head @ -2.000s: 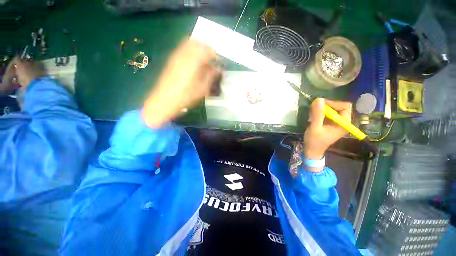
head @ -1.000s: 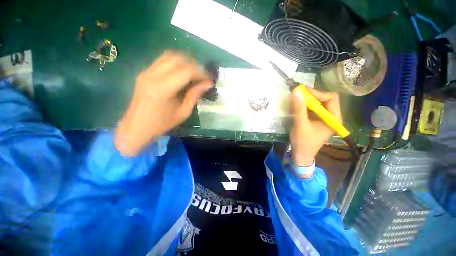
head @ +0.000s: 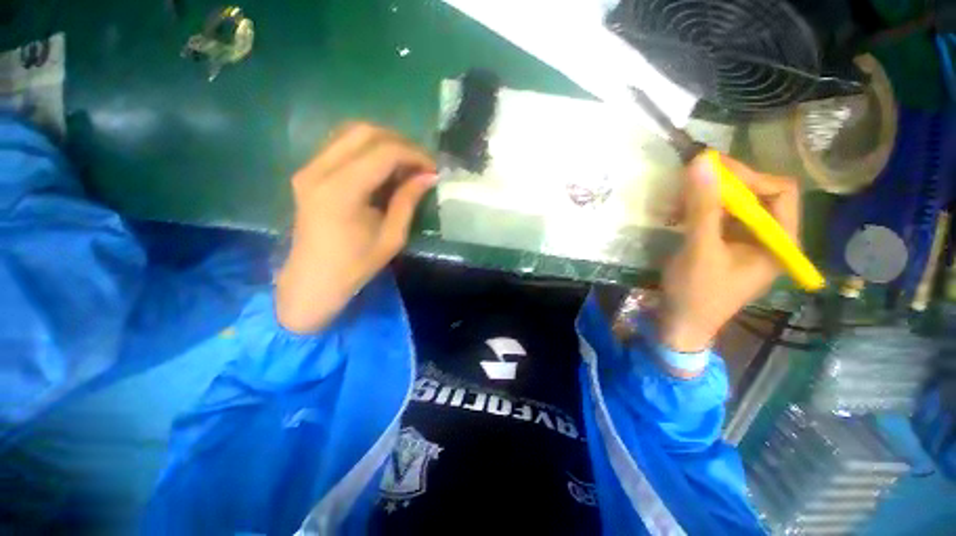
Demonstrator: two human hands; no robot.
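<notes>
My right hand (head: 734, 236) holds the yellow soldering iron (head: 763, 218) like a pen, its thin tip up and to the left over the pad's upper right. My left hand (head: 356, 209) is beside the pad's left edge, thumb and forefinger pinched together; whether something tiny is between them cannot be told. The pale work pad (head: 514, 225) lies in front of me. A dark bristly bundle (head: 474, 124) lies on its left end, near my left fingertips. A small silvery pile (head: 589, 191) lies at its middle.
A white strip (head: 566, 47) lies above the pad. A fan with a spiral guard (head: 723, 47), a beige pot (head: 875, 157) and a blue soldering station (head: 922, 173) stand at right. Brassy parts (head: 222, 40) lie at upper left. Clear trays (head: 839, 471) are at lower right. Another person's blue sleeve (head: 63, 251) is at left.
My left hand has moved down from over the bench to beside the pad, uncovering the dark bundle. The view has shifted, and my right hand still holds the iron.
</notes>
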